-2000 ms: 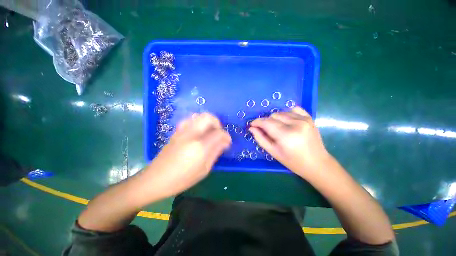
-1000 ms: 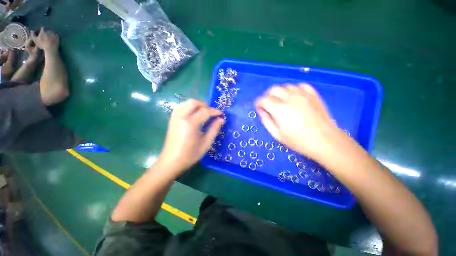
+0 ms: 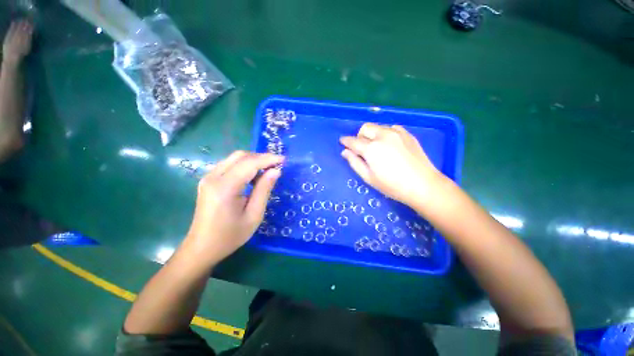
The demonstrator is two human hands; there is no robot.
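Note:
The blue tray lies in front of me. Thin silvery metal rings are heaped along its left side, and many single rings are spread over its lower half. My left hand reaches over the tray's left wall; thumb and forefinger pinch at rings at the edge of the heap. My right hand is over the tray's upper middle, palm down, thumb and forefinger close together; whether a ring is between them cannot be told.
A clear bag of small metal parts lies left of the tray, by a pale bar. Loose rings lie on the green surface. A dark round motor unit with a pale lead is at the far right. Another person's arm is at the left edge.
The view has swung left and partly back. More rings lie spread out than two seconds ago. My left hand has moved to the left heap. The motor unit has come into view at the far side.

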